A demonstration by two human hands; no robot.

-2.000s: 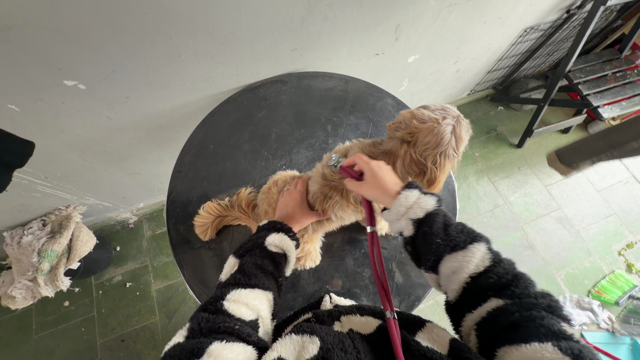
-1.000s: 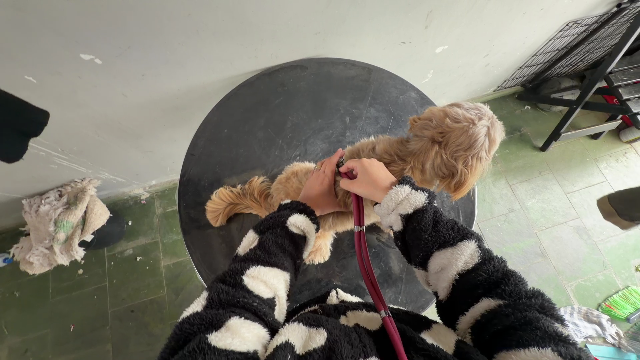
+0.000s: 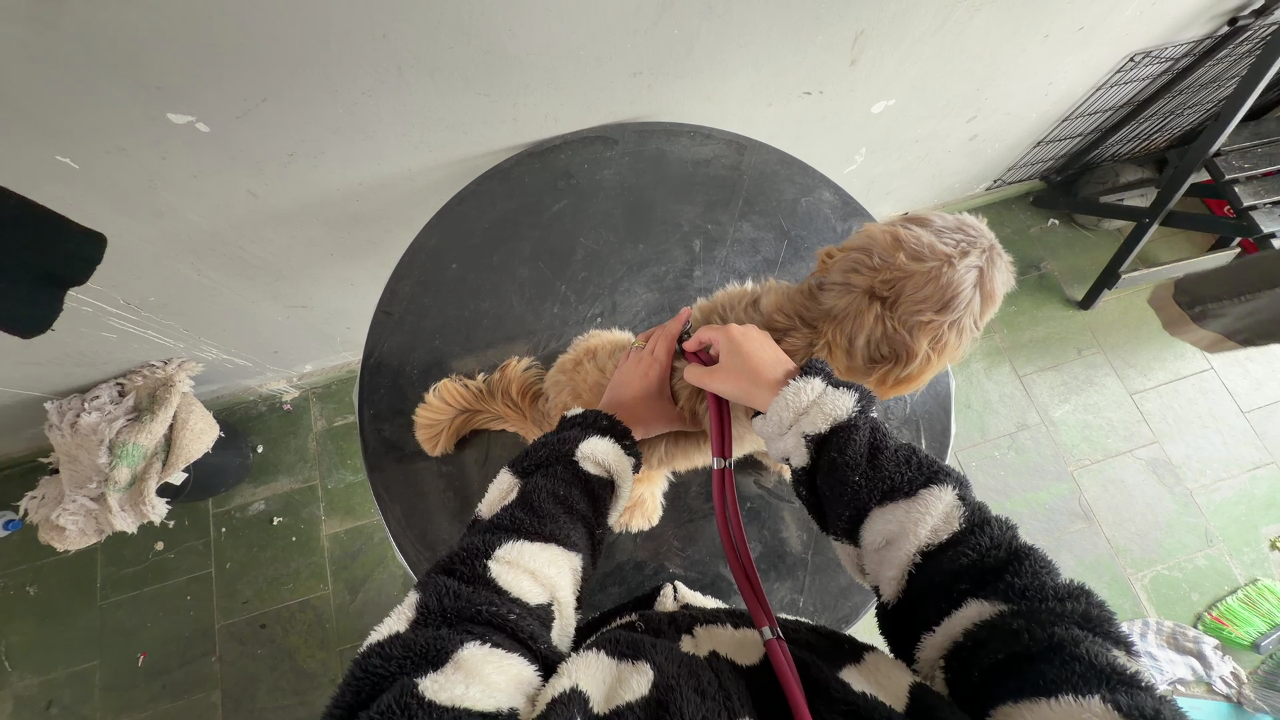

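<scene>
A tan, curly-coated dog is on a round black table, its head to the right and its tail to the left. My right hand is closed around the upper end of a stethoscope with dark red double tubing, over the dog's side. Its metal chestpiece shows partly between my hands. My left hand, wearing a ring, lies flat against the dog's flank just left of the chestpiece, fingers pointing up. The tubing hangs down towards my body. The contact face of the chestpiece is hidden.
A pale wall runs behind the table. A ragged cloth hangs over something dark at left. A black folding rack with wire mesh stands at right. Green bristles and a striped cloth lie at lower right. Dark objects intrude at both sides.
Since two seconds ago, my left hand has moved up the dog's flank to beside the chestpiece. My right hand keeps hold of the stethoscope. The dog's head has stayed at the right.
</scene>
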